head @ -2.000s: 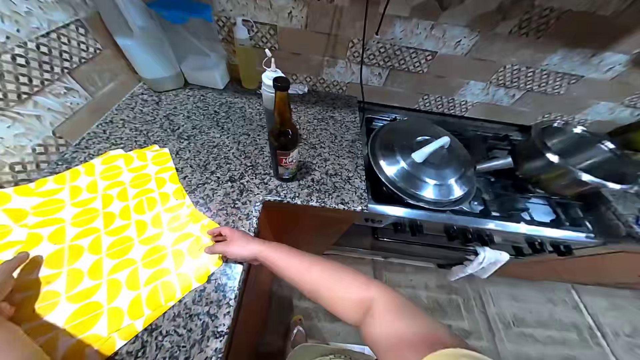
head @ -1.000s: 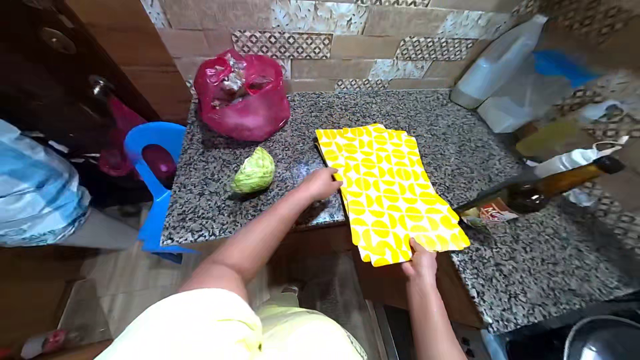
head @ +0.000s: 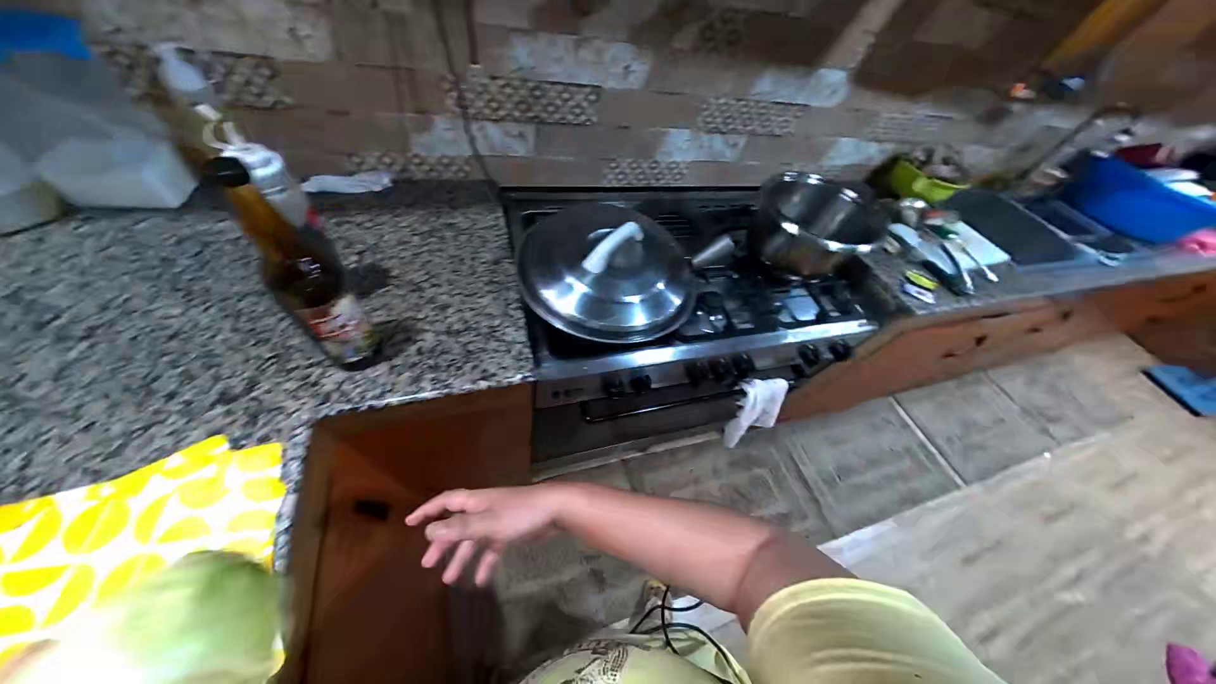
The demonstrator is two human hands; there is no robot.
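A yellow and white patterned cloth or mat [head: 85, 518] lies on the granite counter at the lower left. Over it is a blurred green cabbage [head: 195, 617], with part of my left hand [head: 33, 660] at its lower left edge; the fingers are too blurred to tell whether they grip it. My right hand [head: 480, 532] is in the air in front of the counter, fingers apart and holding nothing. Behind the cloth stands a brown glass bottle [head: 304, 280], with a white squeeze bottle [head: 271, 176] just behind it.
Right of the counter, a gas stove [head: 703, 347] holds a lidded steel pan [head: 608, 275] and a steel pot [head: 817, 223]. Knives [head: 926, 252] lie farther right, near a blue basin [head: 1130, 204]. A white cloth [head: 757, 408] hangs from the oven handle. Plastic containers [head: 104, 142] stand back left.
My right hand has let go of the patterned cloth and moved away from it. The cabbage, beside the cloth a second ago, is now over it. The view has swung right.
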